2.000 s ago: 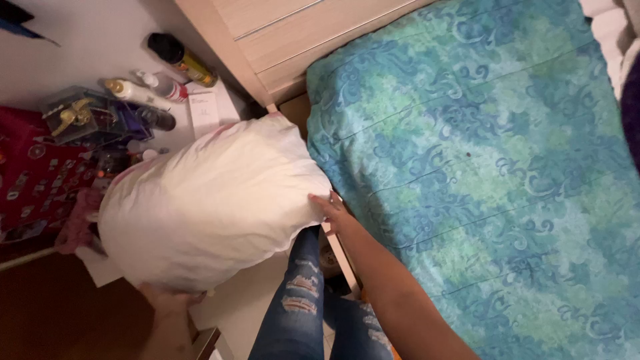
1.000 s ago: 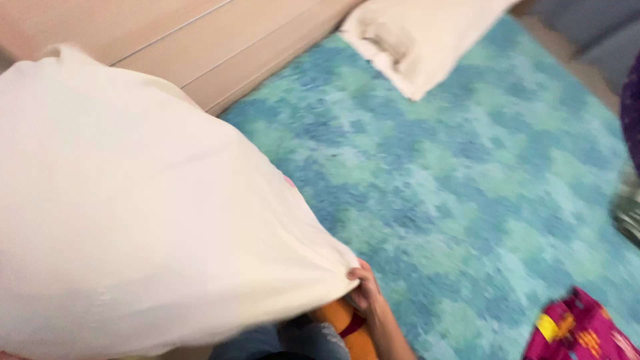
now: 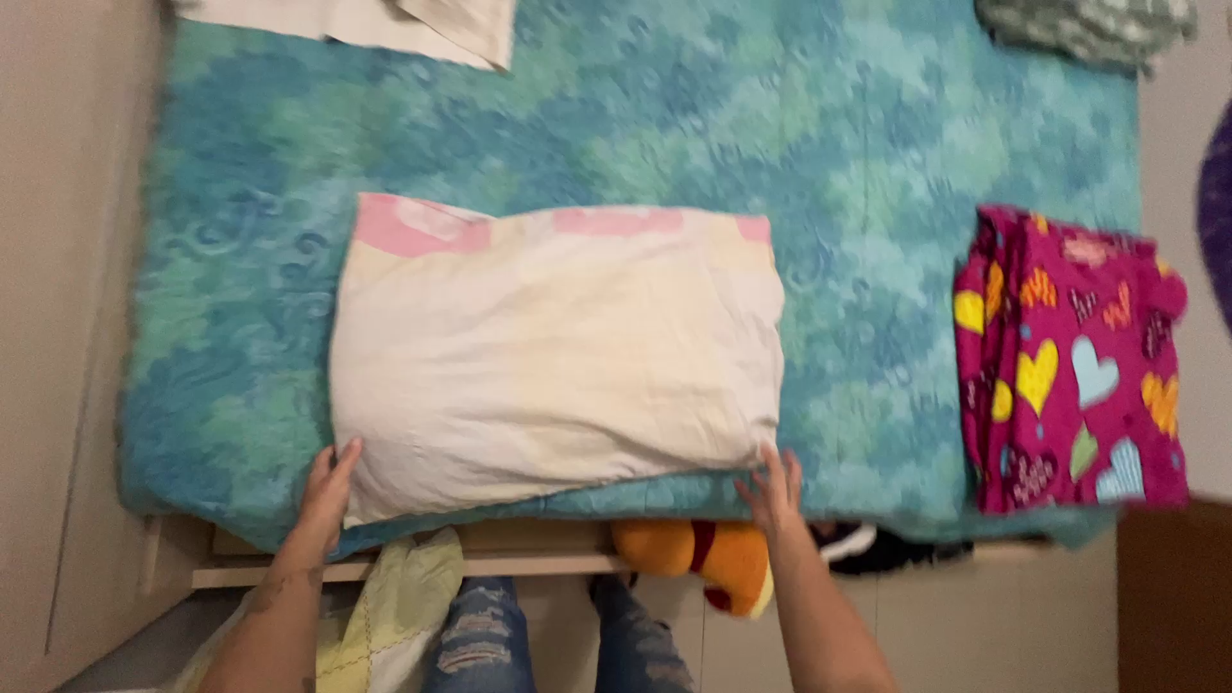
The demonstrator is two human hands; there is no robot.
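A white and pale yellow pillow with pink patches [image 3: 568, 356] lies flat near the front edge of a bed with a blue-green patterned sheet [image 3: 866, 173]. At the pillow's lower left corner, my left hand [image 3: 332, 491] touches its side, fingers apart. My right hand [image 3: 775, 486] is at the lower right corner with fingers spread, the fingertips at or just by the fabric; whether they touch is unclear.
A folded magenta blanket with hearts [image 3: 1088, 375] lies on the right. Behind are a cream pillow [image 3: 452, 29] and a grey-green cloth [image 3: 1088, 29]. An orange plush toy [image 3: 703, 558] and a pale green cloth [image 3: 404, 597] are by the bed frame [image 3: 385, 570]. The headboard [image 3: 67, 289] stands left.
The pillow, held up off the bed in the earlier frames, now lies on the sheet. My right hand has let go of its corner. The view has turned toward the bed.
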